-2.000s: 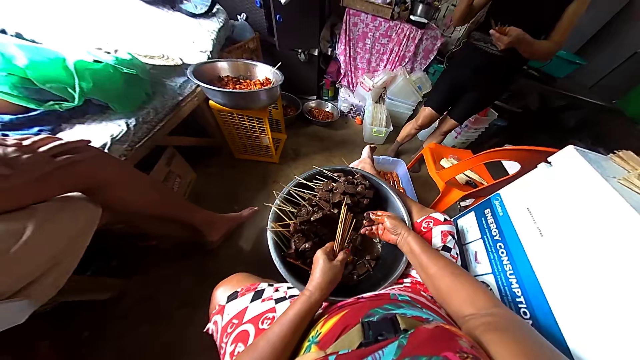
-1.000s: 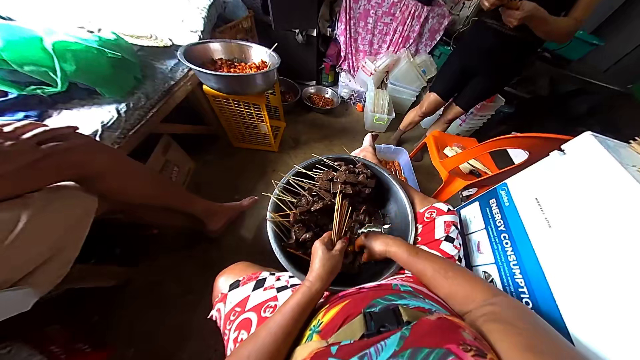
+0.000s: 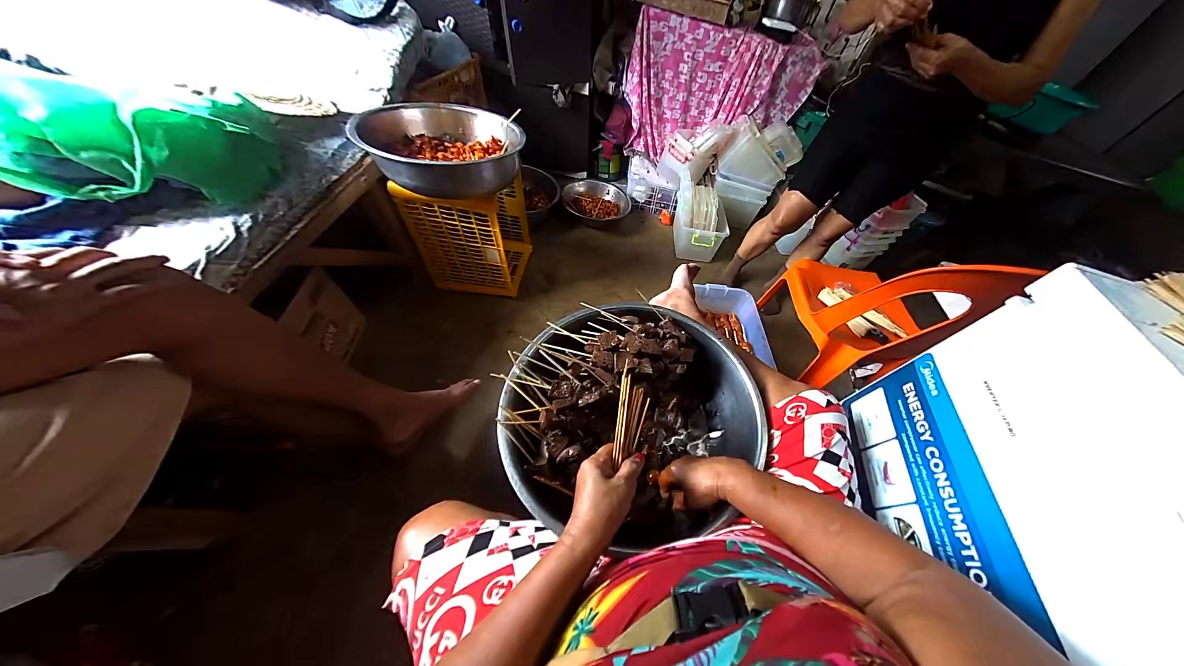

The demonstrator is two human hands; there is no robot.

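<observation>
A large metal basin [image 3: 747, 421] rests on my lap. Dark meat chunks threaded on thin sticks [image 3: 638, 356] lie heaped in it, their bare stick ends over the left rim. My left hand [image 3: 603, 490] grips a bundle of wooden skewers [image 3: 630, 412] that point upward over the basin. Beside it on the right, my right hand [image 3: 701, 483] reaches down into the dark meat at the near side; its fingertips are partly hidden, and whether they hold a piece I cannot tell.
An orange plastic chair [image 3: 832, 319] and a large white box [image 3: 1091, 398] stand to the right. A steel bowl of reddish food [image 3: 437, 176] sits on a yellow crate [image 3: 462, 242]. One person [image 3: 407, 416] sits at left; another [image 3: 888, 139] stands ahead. A plastic tub [image 3: 754, 319] lies beyond the basin.
Two seconds ago my right hand was raised palm-up over the basin's right side; now it is down in the meat at the near side. The left hand still holds the skewers.
</observation>
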